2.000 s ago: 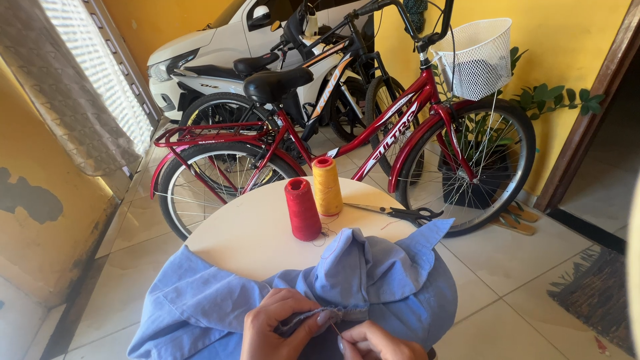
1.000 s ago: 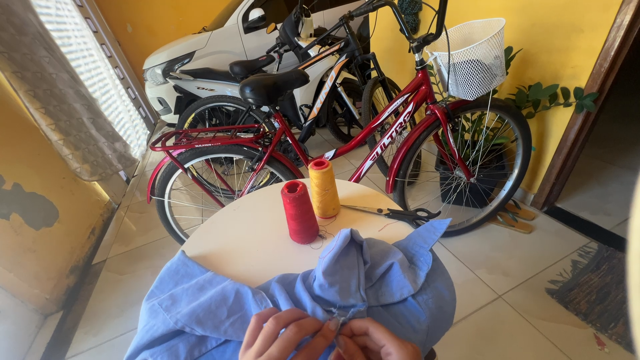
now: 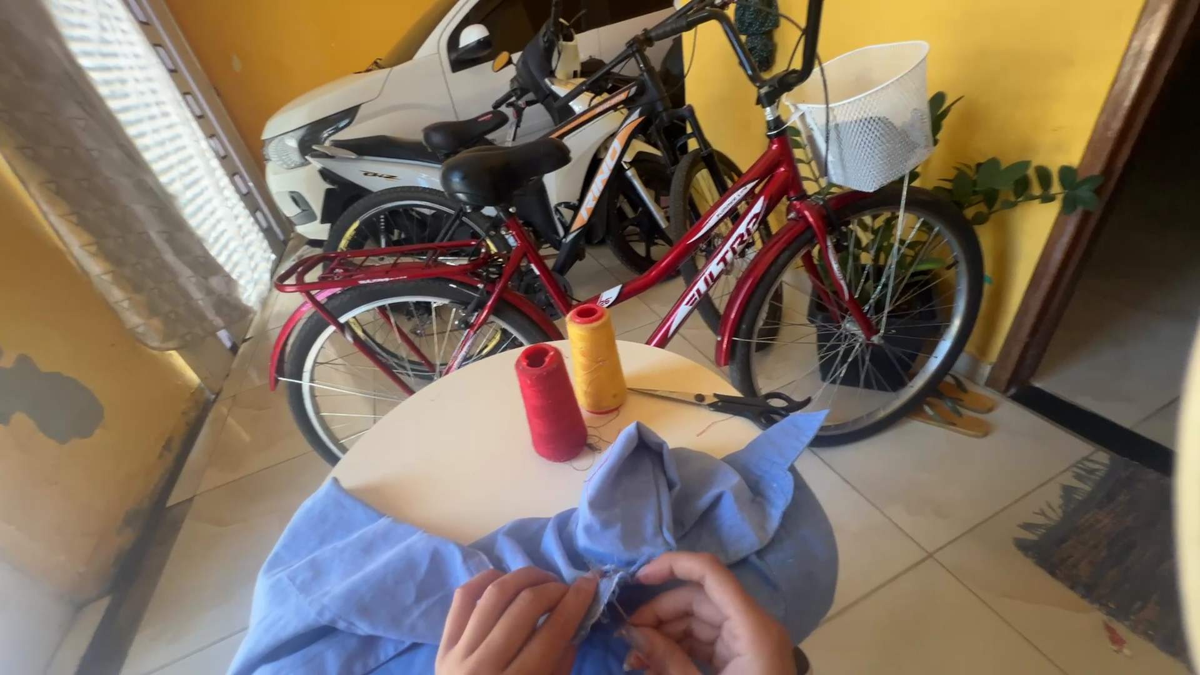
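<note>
A light blue cloth garment [image 3: 375,581] lies bunched over the near side of a round cream table and hangs off its edge. My left hand [image 3: 516,621] pinches a frayed edge of the cloth between thumb and fingers. Close by on the right, my right hand [image 3: 708,614] has its forefinger and thumb at the same edge; a thin thing, perhaps a needle, shows faintly between the hands. Beyond the cloth stand a red thread cone [image 3: 551,408] and a yellow thread cone [image 3: 597,361]. Scissors with black handles [image 3: 741,403] lie right of the cones.
The round table's top [image 3: 422,459] shows left of the cones. Behind it stands a red bicycle [image 3: 656,272] with a white basket [image 3: 867,117], then another bicycle, a motorcycle and a white car [image 3: 347,112]. A dark fringed rug [image 3: 1116,544] lies on the tiled floor at right.
My right hand's forefinger has come up and stretched over the cloth edge, with the hand more spread than one second ago. The cones and scissors have stayed where they were.
</note>
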